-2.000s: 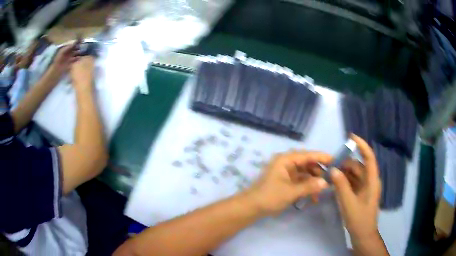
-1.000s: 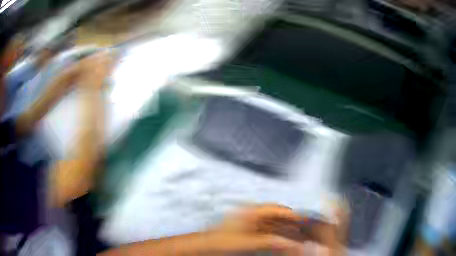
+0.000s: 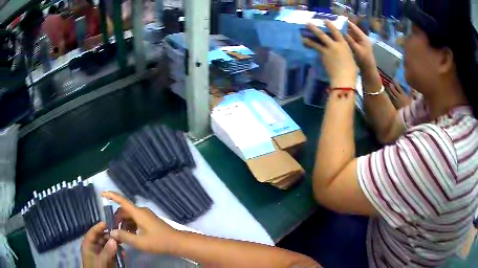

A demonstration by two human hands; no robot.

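Note:
My left hand (image 3: 96, 246) is at the bottom left, cut off by the lower edge, with its fingers around the lower part of an upright dark barrel (image 3: 109, 215). My right hand (image 3: 139, 226) grips the same barrel, with the index fingertip on its white top end. A small pale sliver shows between the right fingers; I cannot tell what it is. Assembled barrels with white tips (image 3: 63, 215) lie side by side, left of my hands. A loose pile of dark barrels (image 3: 157, 154) lies beyond my hands on the white foam mat (image 3: 230, 217).
Blue and white cartons with brown flaps (image 3: 251, 125) lie on the green bench (image 3: 223, 162) right of the mat. A pale metal post (image 3: 197, 68) stands behind the pile. A person in a striped shirt (image 3: 419, 183) at right holds up a box (image 3: 314, 22). More stacked cartons stand behind.
The view has swung right, so the mat and my hands now appear at lower left and the right-hand neighbour is in view. The left-hand neighbour and small scattered parts are out of view.

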